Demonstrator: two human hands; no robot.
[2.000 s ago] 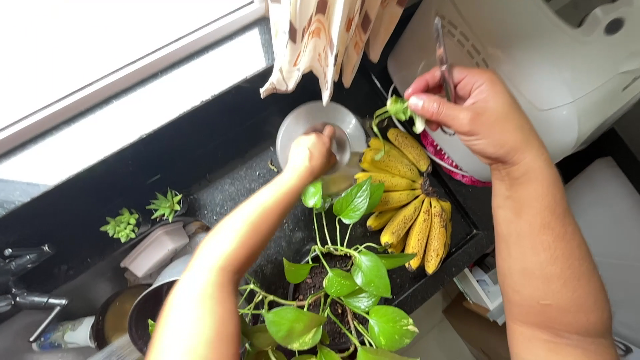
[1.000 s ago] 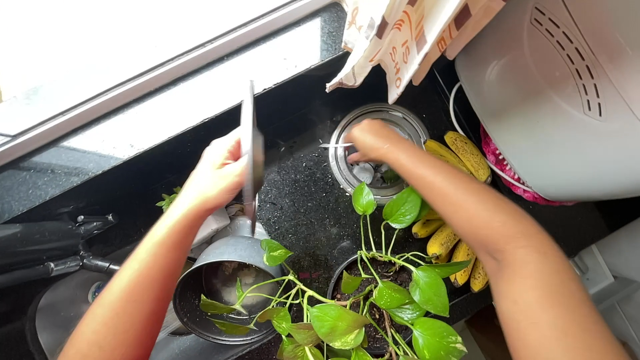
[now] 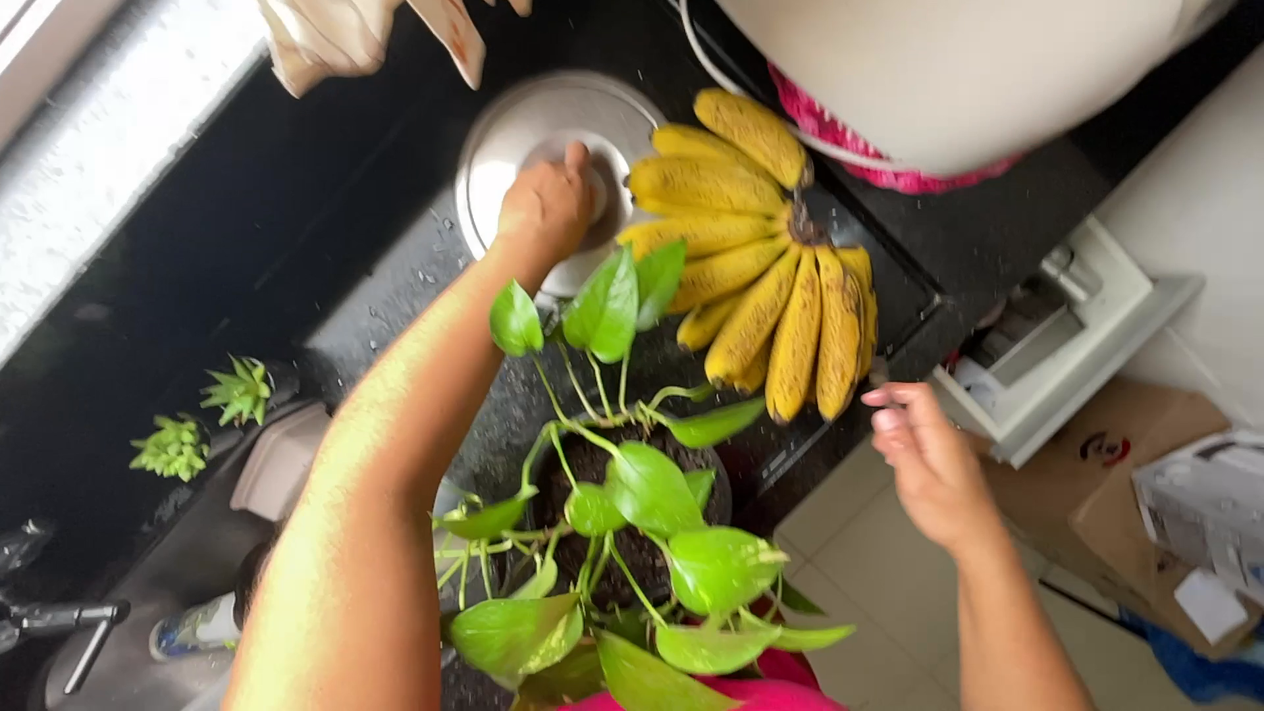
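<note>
My left hand (image 3: 548,212) is on the centre of a round metal lid (image 3: 489,128), gripping its knob, which the fingers mostly hide. Beside the lid's right edge lies a bunch of speckled yellow bananas (image 3: 731,267). My right hand (image 3: 923,459) is raised just off the counter's front edge, below the bananas, with thumb and forefinger close together; blur hides whether anything small is between them. A leafy green pothos plant (image 3: 652,489) in a dark pot stands nearest me, between my forearms.
Two small succulents (image 3: 237,390) and a beige container (image 3: 281,459) stand by the sink, with its faucet (image 3: 69,617) at lower left. A white appliance (image 3: 948,69) rests on a pink cloth at upper right. An open drawer (image 3: 1076,346) and cardboard boxes (image 3: 1106,454) are at right.
The lid, held on edge in my left hand a second ago, now lies flat over the round metal container. My right hand has left that container and moved to the right. The view has turned.
</note>
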